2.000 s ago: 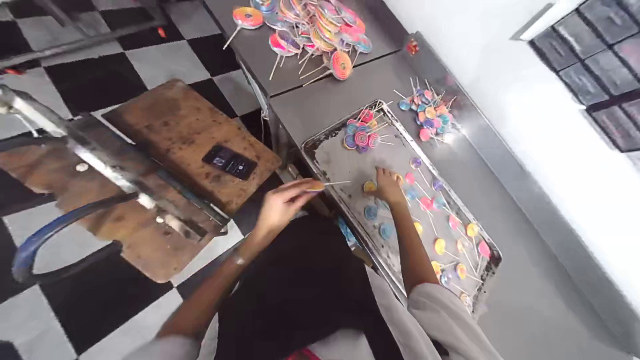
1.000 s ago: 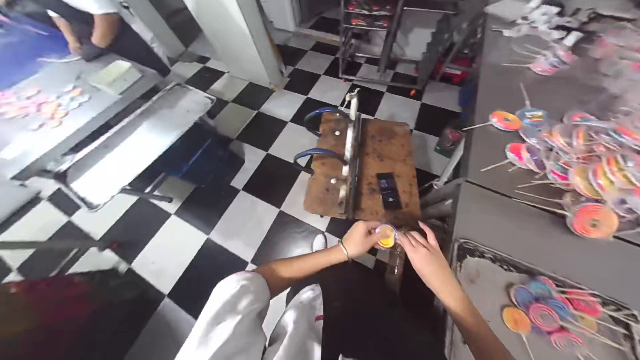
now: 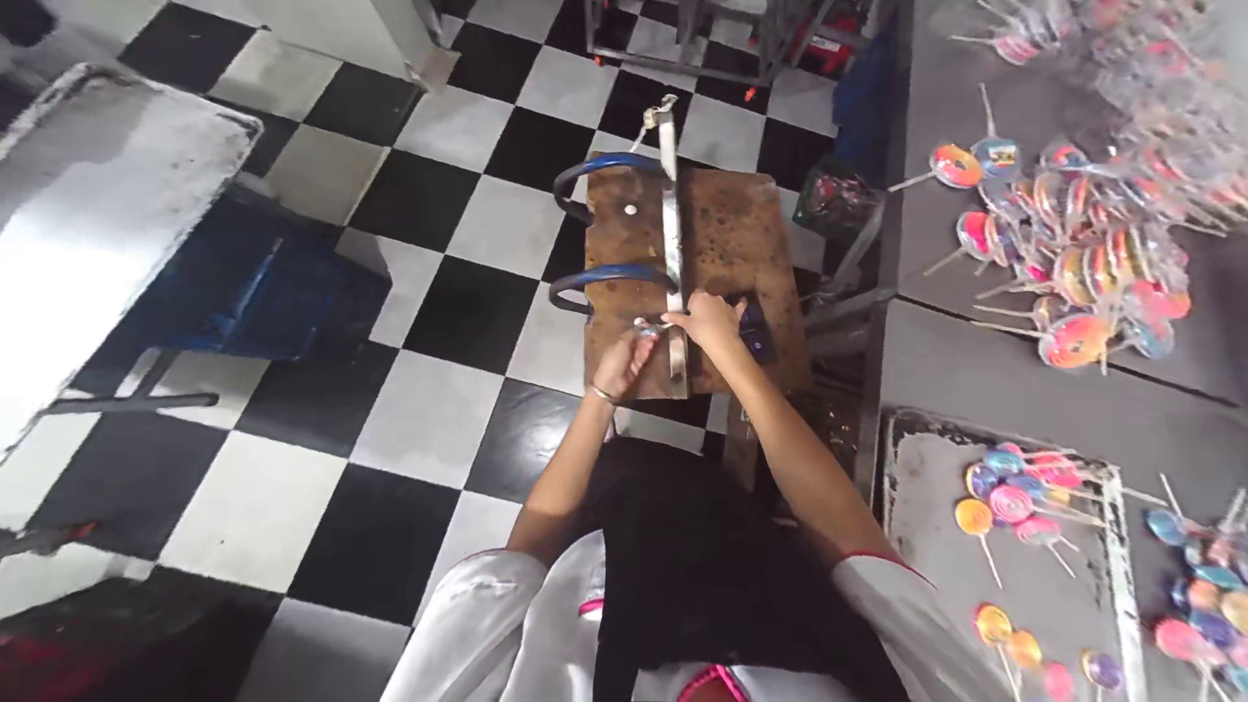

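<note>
Over the near end of a worn wooden board (image 3: 741, 224), my left hand (image 3: 624, 363) holds a small wrapped lollipop (image 3: 647, 333) between its fingers. My right hand (image 3: 710, 320) is close beside it, at a pale metal bar (image 3: 671, 234) that runs along the board; its fingertips are by the lollipop, and whether they pinch it or its stick I cannot tell. Two blue curved handles (image 3: 614, 275) stand out to the left of the bar. A dark phone (image 3: 755, 330) lies on the board, partly hidden behind my right hand.
At right, a metal table (image 3: 975, 380) carries a heap of wrapped lollipops (image 3: 1082, 263) and a tray (image 3: 926, 468) with more lollipops (image 3: 1010, 503). Another metal tray or table (image 3: 127, 195) is at left, above a blue bin (image 3: 283, 283). A metal rack (image 3: 682, 68) stands beyond the board.
Two seconds ago my right hand was over the tray of lollipops; now both hands are together at the board's metal bar. The view has swung strongly.
</note>
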